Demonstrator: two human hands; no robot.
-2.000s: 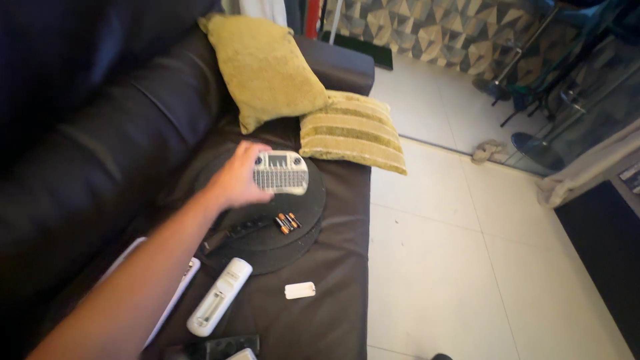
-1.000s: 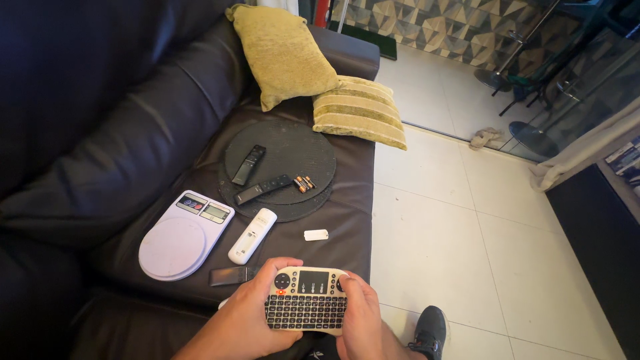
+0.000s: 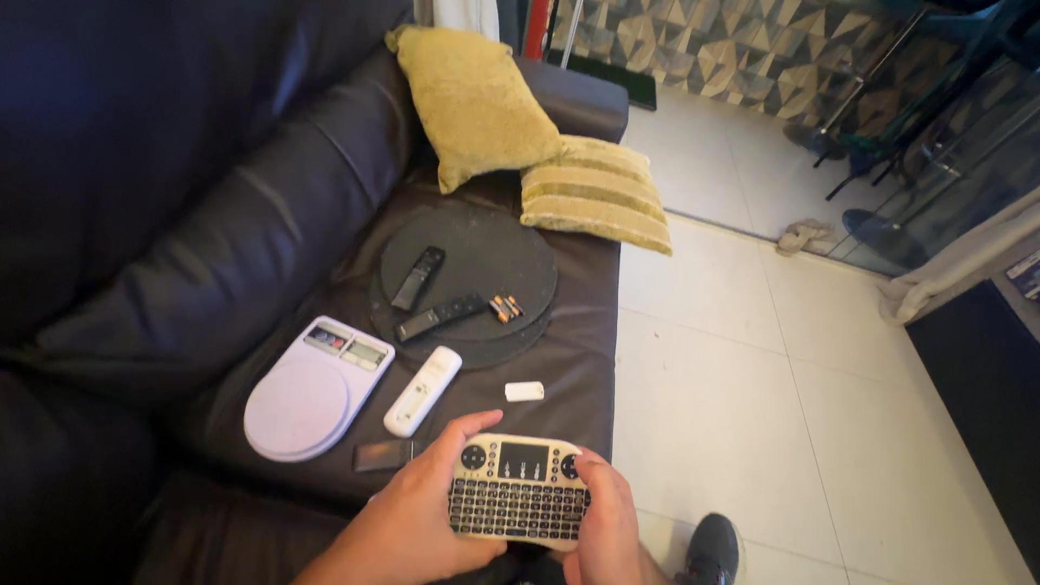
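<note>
My left hand and my right hand hold a white mini wireless keyboard by its two ends, keys facing up. The left thumb is raised off its top edge; the right thumb rests at the round pad. Beyond it on the sofa lie a small white battery cover and a white remote control with its battery bay uncovered. Several AA-type batteries and two black remotes, one upper and one lower, lie on round dark boards. A white kitchen scale is at the left.
A dark leather sofa carries a plain yellow cushion and a striped cushion. A dark flat object lies beside my left hand. A dark shoe is on the tiled floor. Glass panels stand at the right.
Two seconds ago one hand held the keyboard over the round boards; it was then brought close, and both hands hold it. Since one second ago the left thumb has lifted off the keyboard's face.
</note>
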